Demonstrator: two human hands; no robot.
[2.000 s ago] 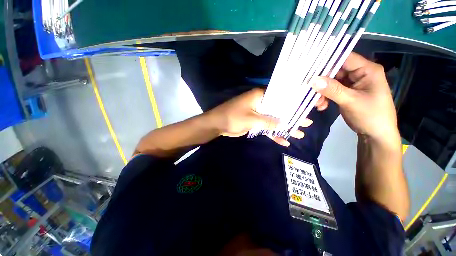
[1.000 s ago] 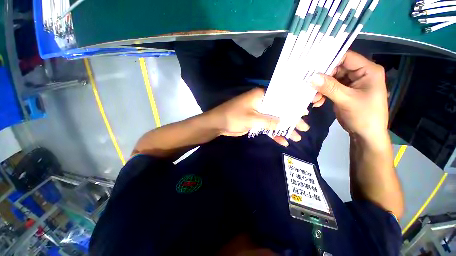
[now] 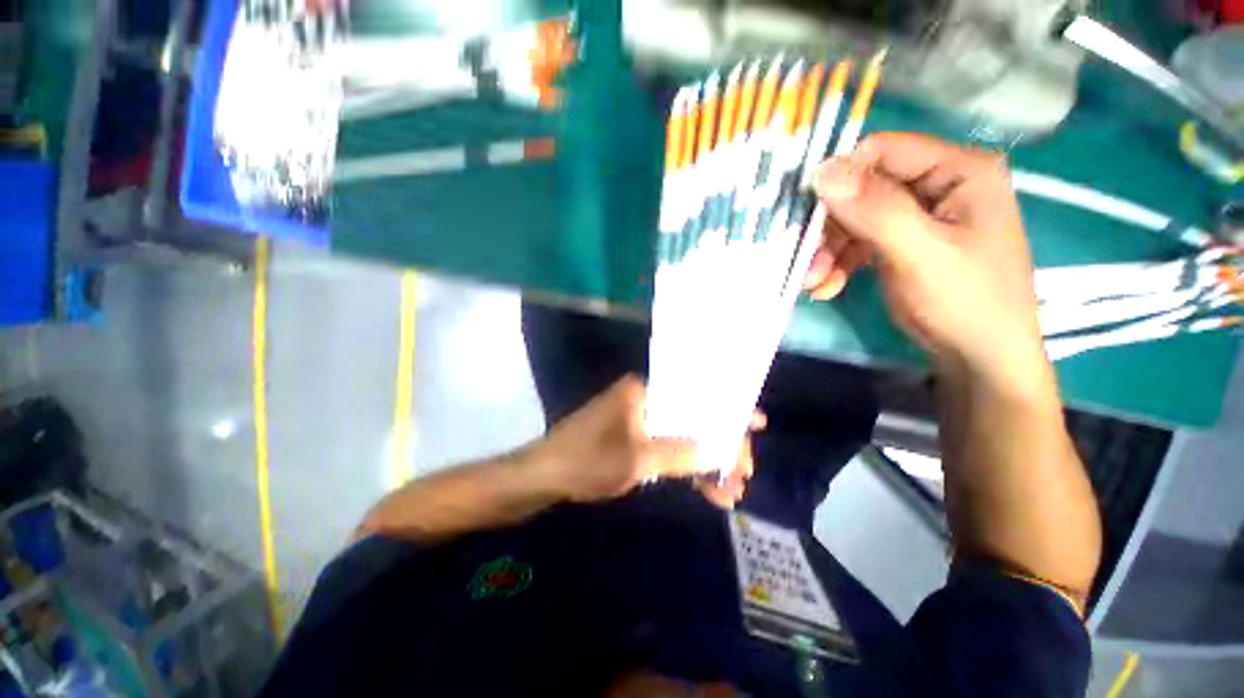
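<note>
A fanned bundle of white sleeved wire leads (image 3: 723, 300) stands in front of me, with dark bands and orange-yellow ends with pale tips at the top. My left hand (image 3: 648, 450) is closed around the lower end of the bundle. My right hand (image 3: 907, 225) pinches the lead at the right edge of the fan near its dark band, between thumb and fingers. The right hand's other fingers are curled and partly hidden. The picture is somewhat blurred.
A blue bin (image 3: 209, 150) of leads stands at the bench's left end. Loose leads (image 3: 396, 85) lie beside it, and more loose leads (image 3: 1126, 300) lie on the right. A blurred pale machine base (image 3: 982, 62) is at the back. A yellow-lined floor (image 3: 334, 409) shows below.
The view has shifted to take in more of the bench. The bundle's orange ends now show fully. My right hand has moved up along the bundle, close to the dark bands.
</note>
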